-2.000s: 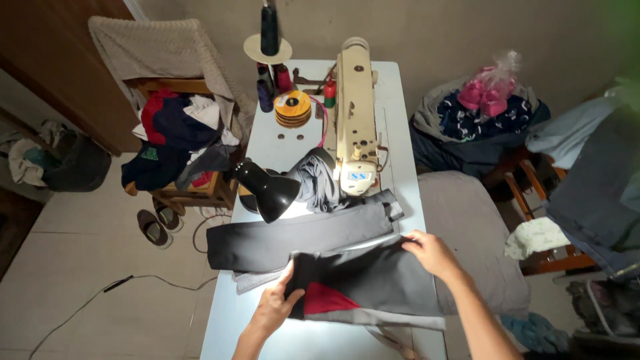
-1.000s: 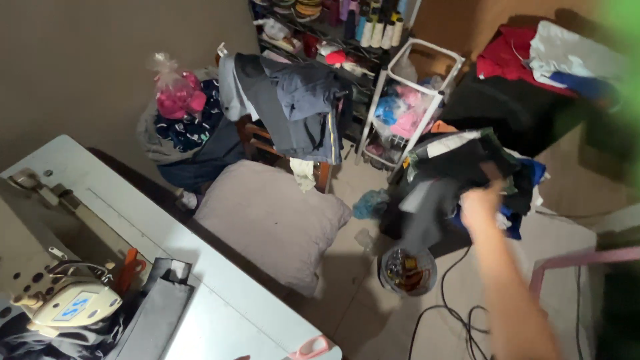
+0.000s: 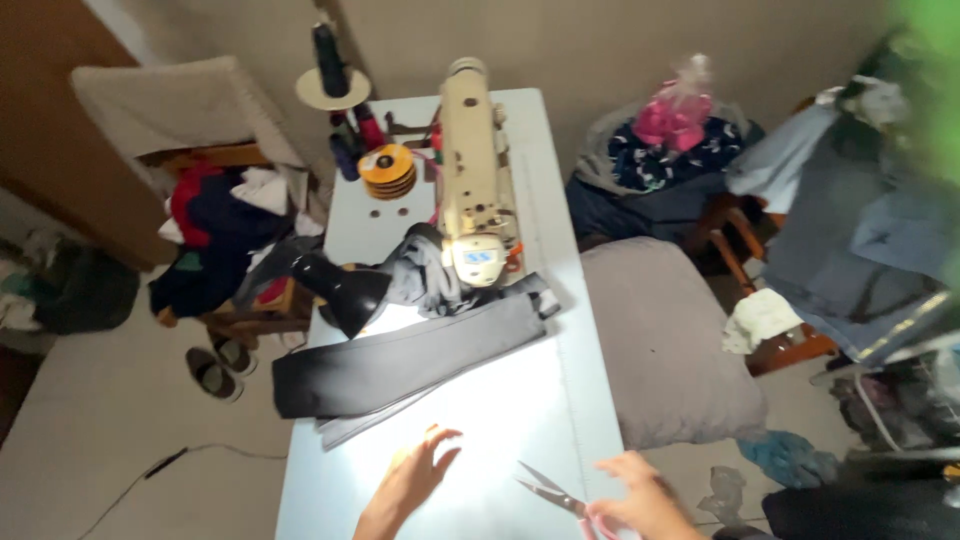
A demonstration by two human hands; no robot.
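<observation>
My left hand [image 3: 415,474] is over the bright front part of the sewing table [image 3: 525,390], fingers apart and holding nothing. A pair of scissors with pink handles [image 3: 556,496] lies beside my right hand [image 3: 641,495], blades slightly spread and pointing up and left. The right hand is blurred at the handles; whether it grips them is unclear. Folded dark grey fabric [image 3: 405,364] lies across the table beyond my left hand. Behind it, crumpled grey fabric [image 3: 424,274] rests against the head of an industrial sewing machine [image 3: 469,165].
A black lamp [image 3: 345,292] stands at the table's left edge. Orange-topped spools [image 3: 387,171] and thread cones [image 3: 330,64] sit at the back left. A chair with clothes [image 3: 225,210] is on the left, a grey cushion [image 3: 664,345] on the right. A cable [image 3: 217,448] crosses the floor.
The view has swung back from the right side to the table. The dark fabric with a red patch, held in both hands two seconds ago, is no longer on the table.
</observation>
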